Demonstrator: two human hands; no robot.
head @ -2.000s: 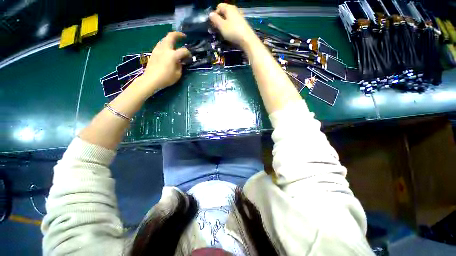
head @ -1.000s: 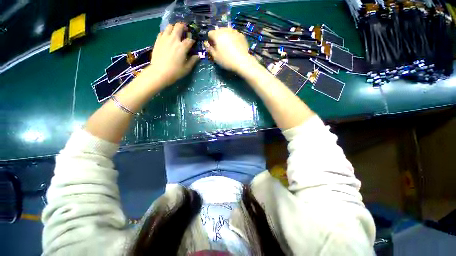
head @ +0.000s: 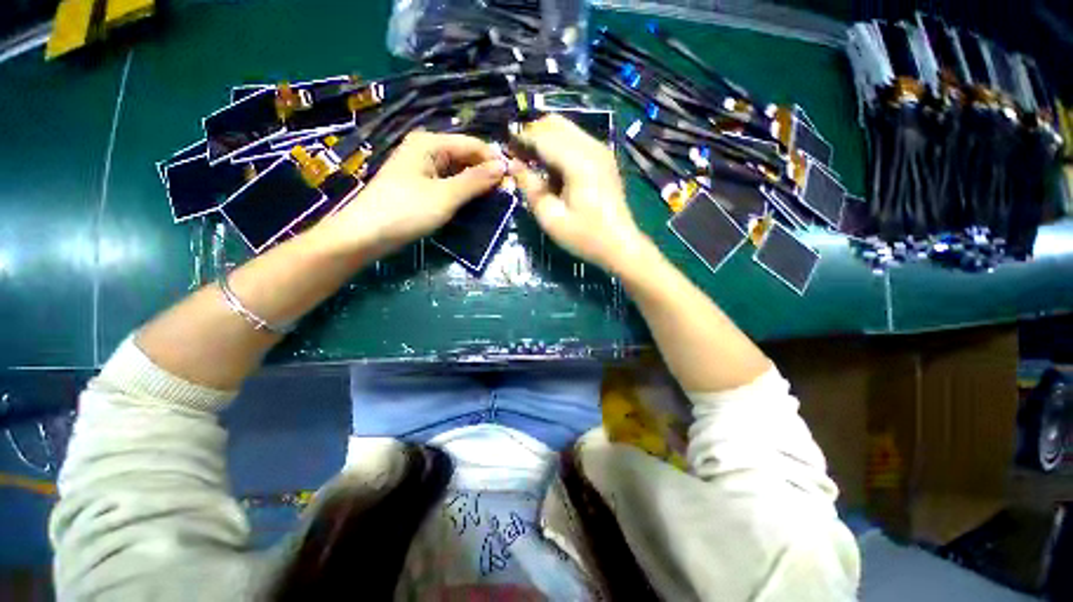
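Note:
My left hand (head: 441,176) and my right hand (head: 571,188) meet over the middle of the bench. Their fingertips pinch a tiny pale connector (head: 506,166) between them. A dark LCD screen with a white edge (head: 477,232) hangs just below the fingertips, partly hidden by my left hand. Black cable leads (head: 441,104) lie directly beyond my hands. Another white-edged screen (head: 582,114) lies behind my right hand, partly covered.
Screens with cables lie at left (head: 271,202) and right (head: 706,228). A clear plastic bag of cables (head: 488,33) is at the back. Dense cable-and-screen bundles (head: 959,165) stand far right. Yellow blocks (head: 100,24) are back left. A brown cardboard box (head: 941,412) is below the bench.
My hands have come from the bag and leads at the back towards me and now meet at a connector. A screen now shows below them. The camera view has shifted slightly.

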